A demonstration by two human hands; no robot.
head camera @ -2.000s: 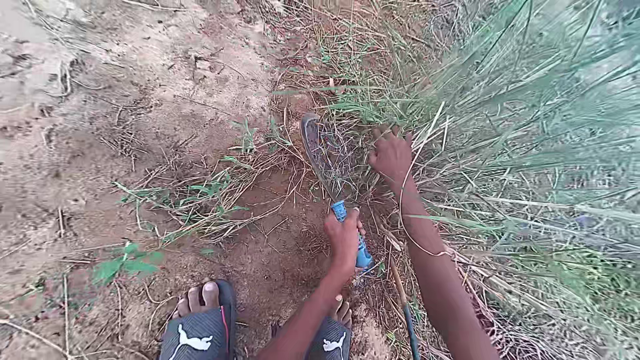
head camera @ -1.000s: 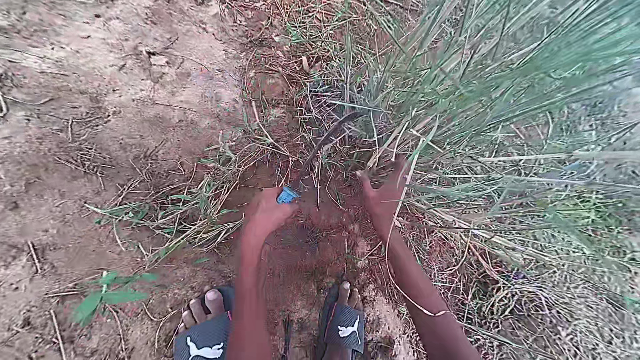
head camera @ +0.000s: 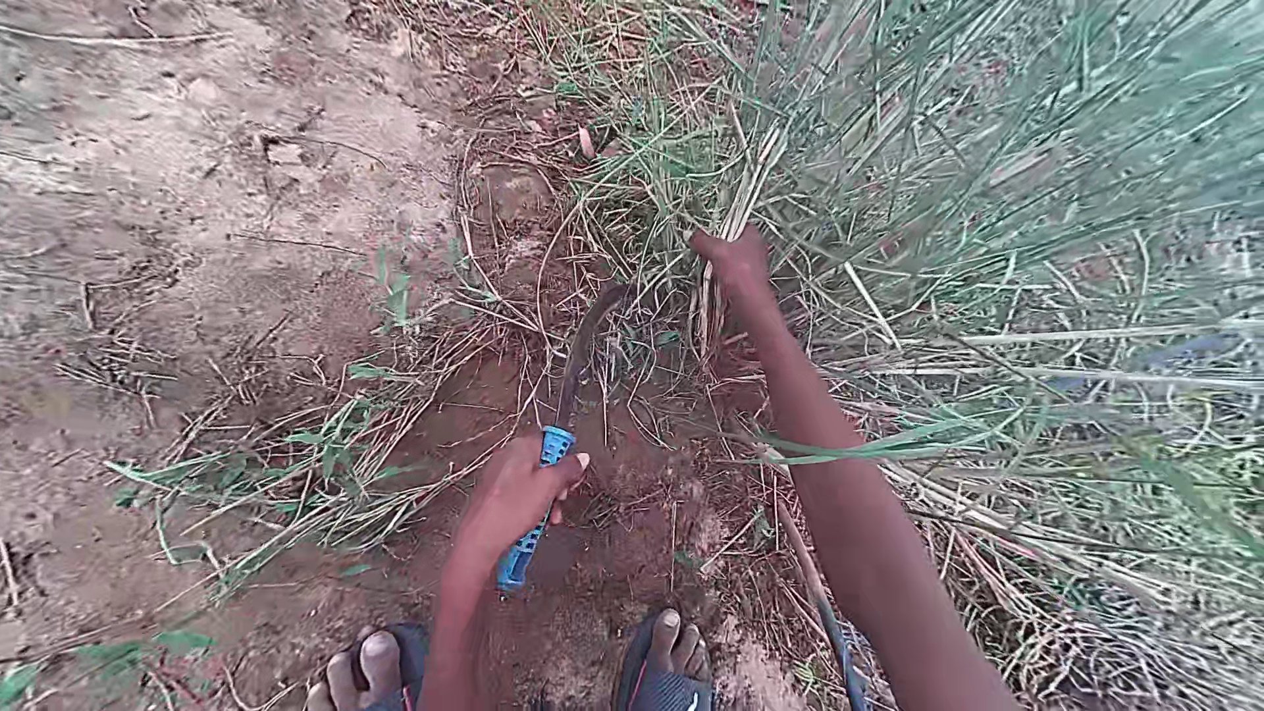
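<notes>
My left hand point(head camera: 523, 494) is closed around the blue handle of a sickle point(head camera: 583, 355). The curved dark blade points up and away, its tip among dry stems near the grass base. My right hand point(head camera: 736, 262) grips a bunch of dry grass stalks point(head camera: 755, 188) at the edge of a tall green grass clump point(head camera: 918, 148). The blade lies to the left of that bunch, apart from my right hand.
Cut or flattened grass point(head camera: 336, 474) lies on the bare soil point(head camera: 197, 247) at left. My feet in dark slide sandals point(head camera: 657, 681) stand at the bottom. A thin stick point(head camera: 815, 592) lies beside my right forearm, near matted dry grass point(head camera: 1106, 622).
My right hand has closed on a bunch of stalks, where a second ago its fingers were spread at the grass. The sickle in my left hand has turned, its blade now pointing more straight ahead.
</notes>
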